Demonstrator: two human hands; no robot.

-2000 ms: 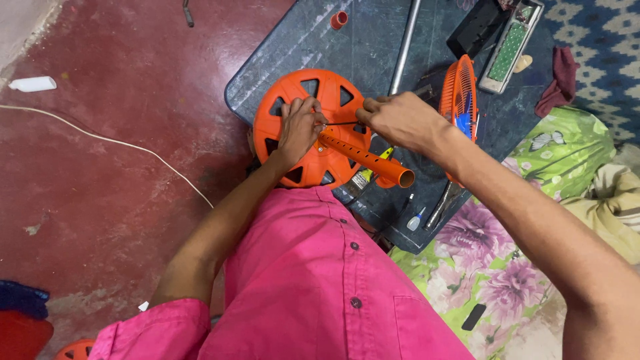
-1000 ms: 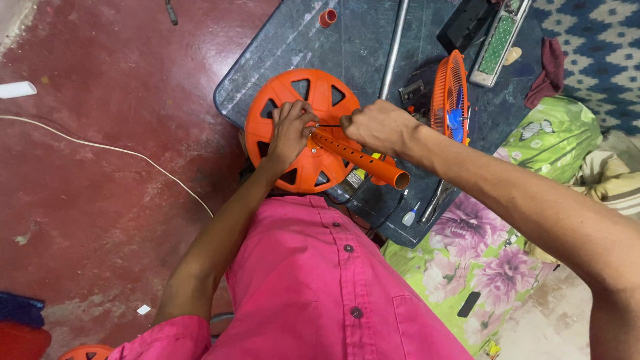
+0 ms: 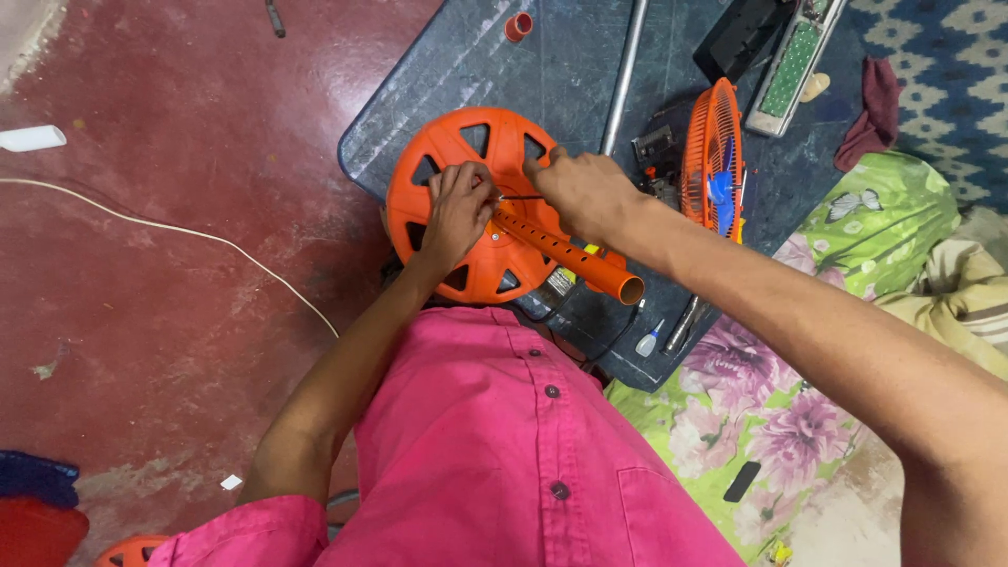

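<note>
An orange plastic fan base (image 3: 508,276), round with dark openings, lies at the near left of the dark table. From its hub an orange tube (image 3: 587,266) with a row of holes points toward the lower right. My left hand (image 3: 461,205) is at the hub by the tube's inner end, fingertips bent together; whether a small part is between them is hidden. My right hand (image 3: 591,193) is closed on a thin dark tool, perhaps a screwdriver, whose shaft (image 3: 521,197) reaches left to the fingertips of my left hand.
On the dark table (image 3: 425,87) are an orange fan head (image 3: 713,157) with blue blades, a metal pipe (image 3: 626,75), a red ring (image 3: 518,27), a brush (image 3: 561,281), a small glue bottle (image 3: 649,340) and a green-and-silver case (image 3: 794,71). A white cable (image 3: 189,231) crosses the red floor.
Both hands stay at the hub of the fan base, with the tool between them. The view has shifted slightly.
</note>
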